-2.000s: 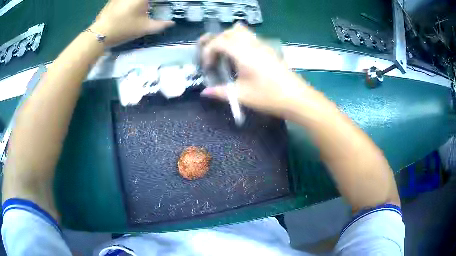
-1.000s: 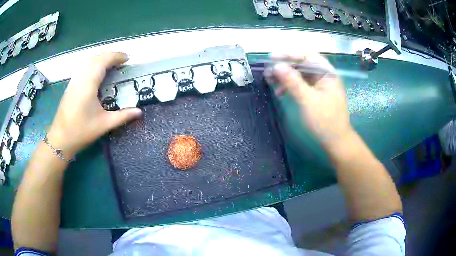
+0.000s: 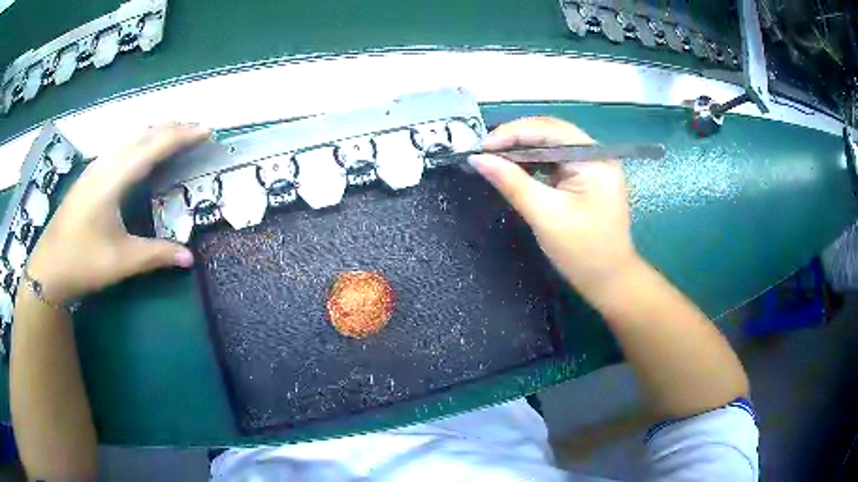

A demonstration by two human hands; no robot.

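A silver carrier strip (image 3: 325, 155) with rounded tabs and dark stations lies along the far edge of the black tray (image 3: 282, 377). My left hand (image 3: 108, 221) is around the strip's left end, fingers behind and thumb in front. My right hand (image 3: 574, 202) holds grey tweezers (image 3: 593, 152) nearly level between thumb and fingers. Their tip is at the rightmost station; whether it grips a part is too small to tell. A round heap of copper-coloured parts (image 3: 359, 303) sits mid-tray, with fine specks scattered around it.
Other strips lie at the far left (image 3: 85, 52), at the left edge (image 3: 33, 198) and at the far right (image 3: 649, 33). A pale rail (image 3: 611, 83) crosses behind the tray. A metal knob with a rod (image 3: 704, 115) is at the right. A blue crate (image 3: 790, 301) shows below the bench.
A strip was brought onto the tray's far edge earlier. Since then, my right hand has brought the tweezers to its right station. My left hand and the strip's left end have shifted slightly left.
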